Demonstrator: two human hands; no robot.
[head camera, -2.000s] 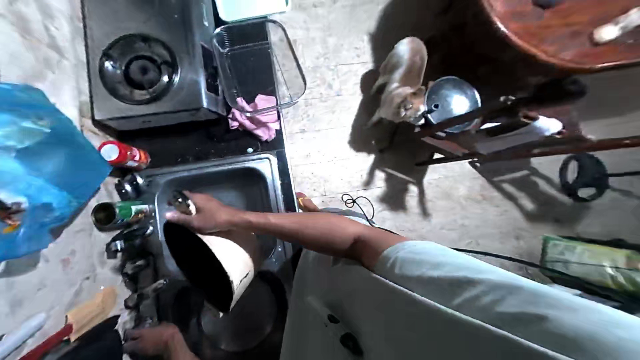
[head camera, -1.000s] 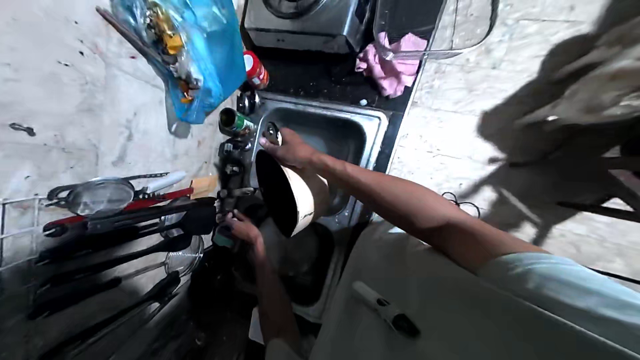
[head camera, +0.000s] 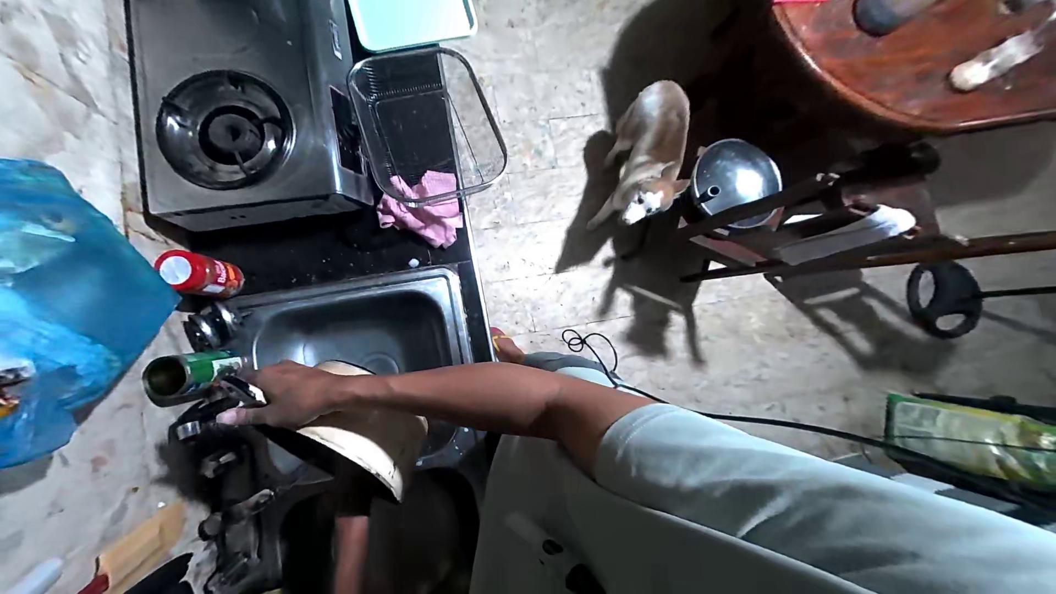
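A cream-coloured pot (head camera: 384, 437) with a dark inside is tilted over the double stainless-steel sink, its opening toward the lower left. My right hand (head camera: 285, 396) is closed at its rim-side handle. My left hand (head camera: 355, 487) is at the pot's dark opening, shadowed and blurred, with its forearm coming up from the bottom edge; its fingers and anything in them are hidden. The upper sink basin (head camera: 363, 322) shows bare metal beyond the pot. A green bottle (head camera: 190, 375) and dark faucet fittings (head camera: 219, 462) are beside my right hand.
A red-capped container (head camera: 198, 273) stands above the sink near a gas stove (head camera: 239, 132). A pink cloth (head camera: 425, 214) touches a clear rectangular dish (head camera: 487, 124). A blue plastic bag (head camera: 74, 289) hangs left. On the floor, a dog (head camera: 656, 140) stands near a metal bowl (head camera: 737, 181).
My left hand has moved from the faucet side of the sink to the pot's opening. My right hand still holds the tilted pot. The view has swung away and back.
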